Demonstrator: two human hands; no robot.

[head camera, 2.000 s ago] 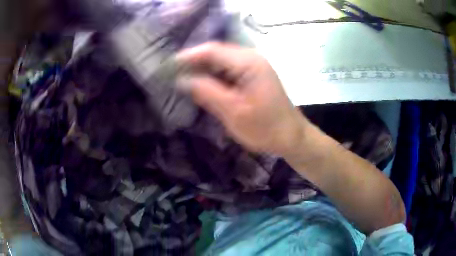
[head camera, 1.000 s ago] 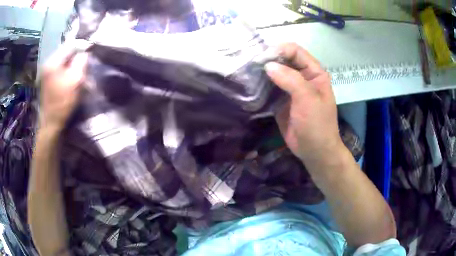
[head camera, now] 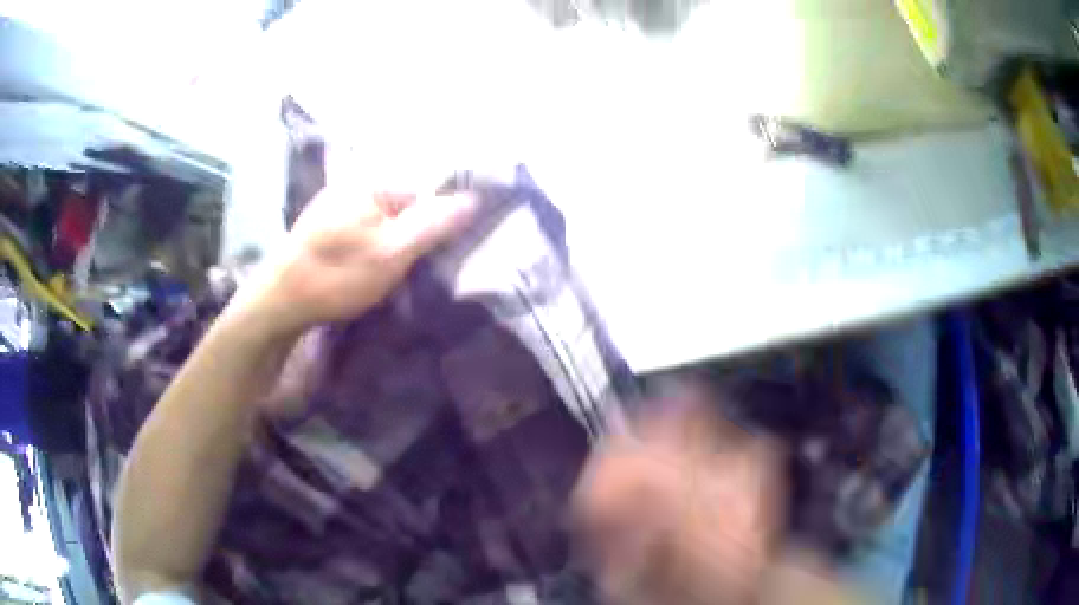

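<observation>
Purple-brown and white plaid fabric (head camera: 497,366) hangs from the white table's front edge down over the lap. My left hand (head camera: 355,254) pinches its upper edge at the table edge, left of centre. My right hand (head camera: 686,502) is strongly blurred at the lower centre right, by the right edge of the fabric; whether its fingers hold the cloth cannot be told. Glare washes out the area above the left hand.
Dark snips (head camera: 807,142) lie on the white table (head camera: 734,272). A yellow item (head camera: 1044,142) and a slim dark tool (head camera: 1025,195) are at the far right. A blue edge (head camera: 968,449) and more plaid cloth stand below right. Cluttered items show at left.
My left hand has moved right and inward with the fabric edge. My right hand has dropped down from the table edge. The camera view has shifted and tilted.
</observation>
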